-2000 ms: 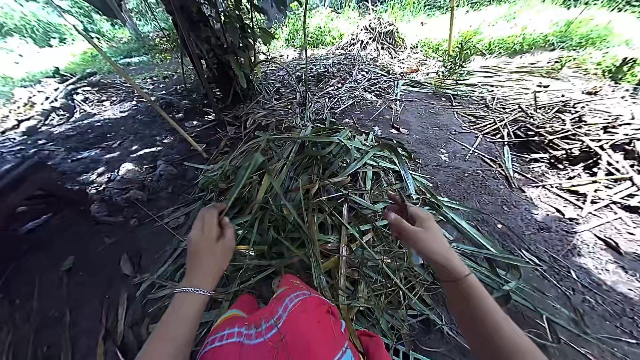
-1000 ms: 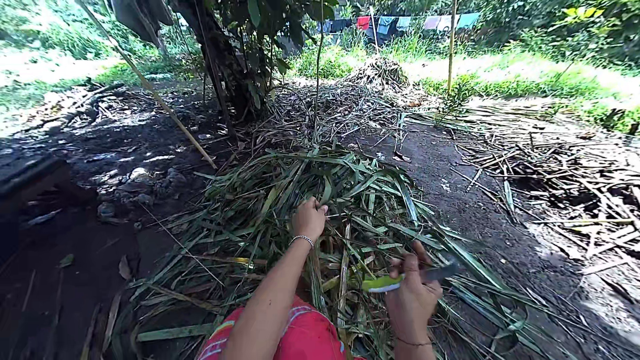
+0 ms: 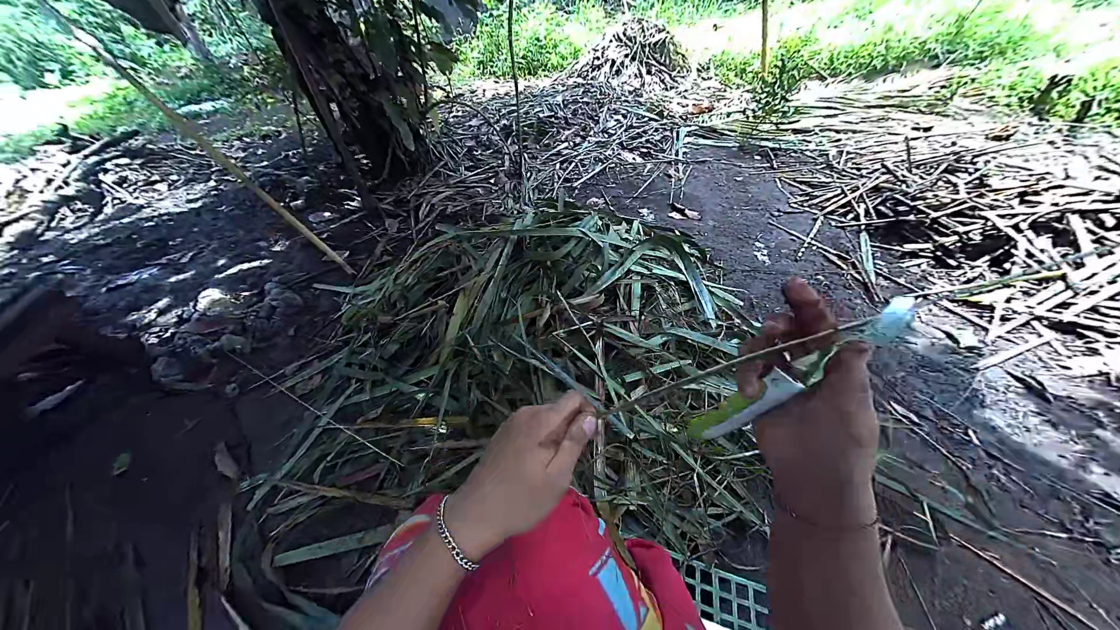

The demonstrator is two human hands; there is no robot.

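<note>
My left hand (image 3: 535, 459), with a chain bracelet at the wrist, pinches one end of a thin leaf rib (image 3: 700, 376) low in the middle of the view. That rib runs up to the right across my right hand (image 3: 809, 376). The right hand is closed around a knife (image 3: 761, 407) with a yellow-green and grey handle; its blurred pale blade (image 3: 892, 322) points up to the right, touching or close to the rib. Below and beyond both hands lies a heap of long green leaf strips (image 3: 560, 289).
A dark tree trunk (image 3: 350, 96) and a leaning pole (image 3: 219, 157) stand ahead on the left. Dry stalks (image 3: 980, 192) cover the ground at right. A green plastic crate (image 3: 722, 595) shows beside my red clothing (image 3: 542, 577). A dark object (image 3: 52, 350) is at the left edge.
The left hand, over the heap one second ago, now holds the end of a rib nearer my lap. My right hand has risen with the knife, and the rib now stretches between the hands.
</note>
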